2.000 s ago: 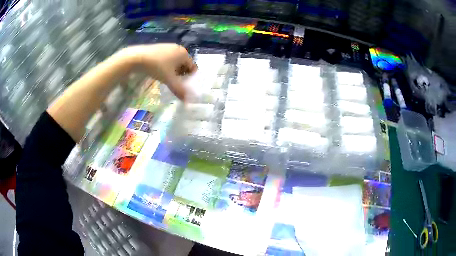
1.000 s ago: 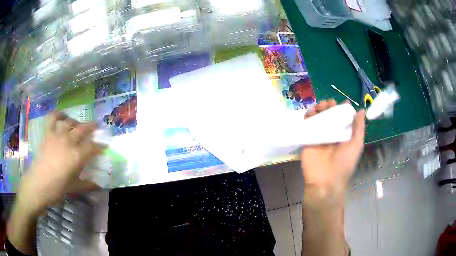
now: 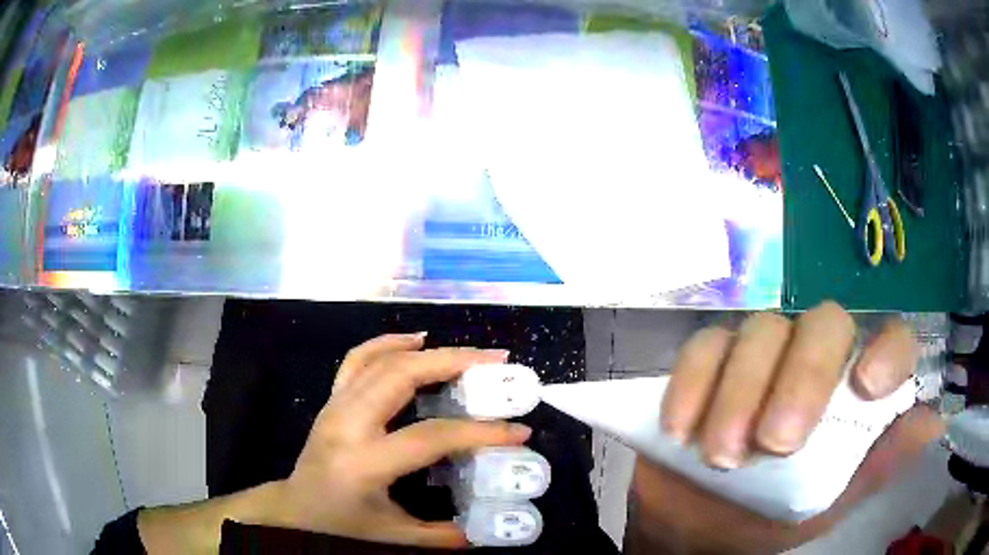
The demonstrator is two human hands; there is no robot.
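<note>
My left hand [image 3: 374,444] holds three white plastic units over the dark speckled lap covering [image 3: 325,336]. The top unit [image 3: 501,390] is between my fingers, a little apart from the middle unit [image 3: 512,474] and the bottom unit [image 3: 504,523], which lie close together. Their oval end faces with small recesses point right. My right hand [image 3: 759,390] is shut on a white piping bag [image 3: 624,412]. The bag's fine tip points left and meets the right edge of the top unit's end face. Whether paste is coming out cannot be told.
A white paper sheet [image 3: 607,141] lies on the shiny printed sheeting [image 3: 217,255]. On the green mat [image 3: 813,255] are scissors [image 3: 876,206], a thin pale stick [image 3: 835,196] and a dark flat object [image 3: 909,152]. A clear plastic box [image 3: 830,22] is at the upper right. Bumpy trays [image 3: 92,336] show lower left.
Both hands have come in over the lap. My left hand now shows three units, spread between its fingers. The piping bag has swung its tip to the top unit. The view has shifted.
</note>
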